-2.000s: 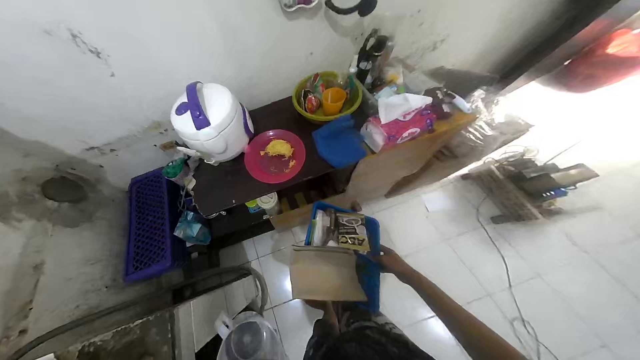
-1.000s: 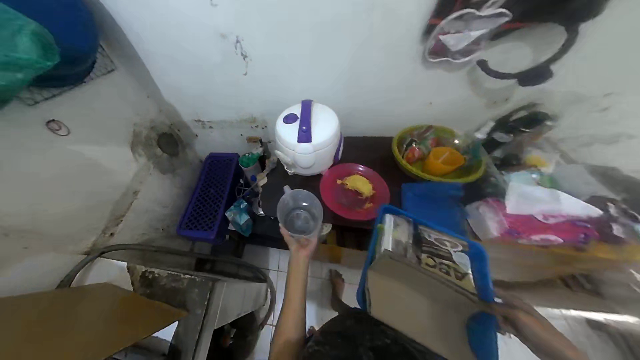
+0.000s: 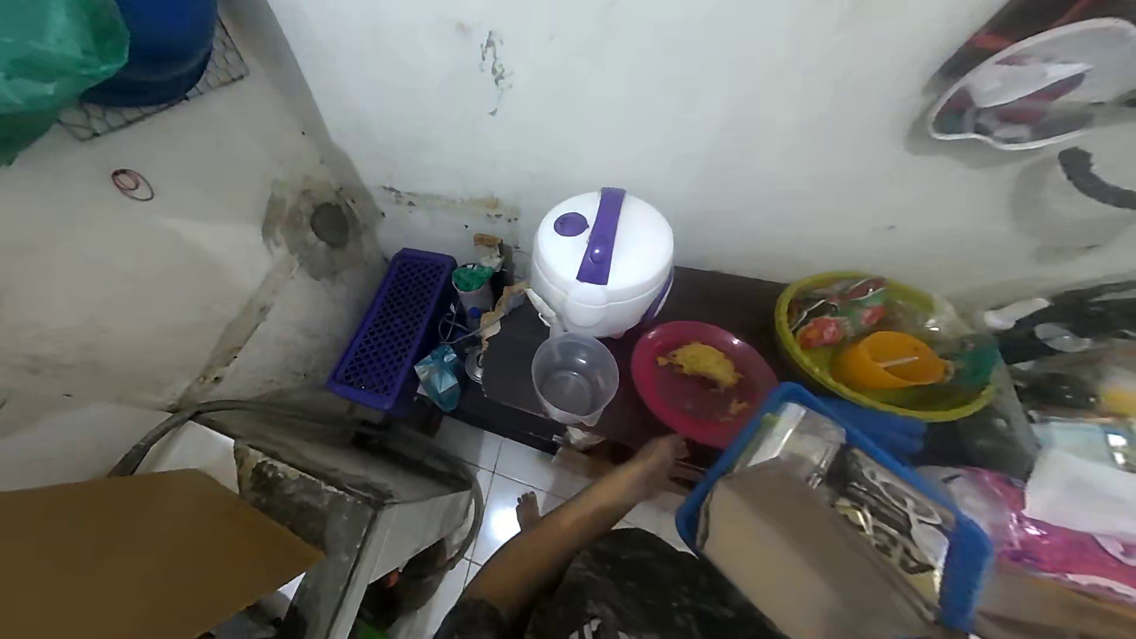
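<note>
My left hand (image 3: 658, 460) is at the near rim of the pink plate (image 3: 652, 390), which holds yellow food; whether it grips the rim is not plain. Left of the plate, the clear plastic measuring jug (image 3: 575, 377) stands on the dark table beside the white and purple rice cooker (image 3: 577, 253). At the lower right is a blue plastic basket (image 3: 972, 568) with a cardboard piece (image 3: 790, 541) and packets (image 3: 887, 506) in it. My right hand is not in view.
A yellow-green basin (image 3: 945, 410) with an orange cup (image 3: 890, 359) sits right of the plate, near a pink tissue pack (image 3: 1003, 506). A purple basket (image 3: 395, 328) is at the left. A concrete ledge (image 3: 311, 497) and a cardboard flap (image 3: 133, 550) occupy the lower left.
A second ago my left hand held the jug; now the jug stands on the table and that hand is at the plate. My right hand has gone out of view.
</note>
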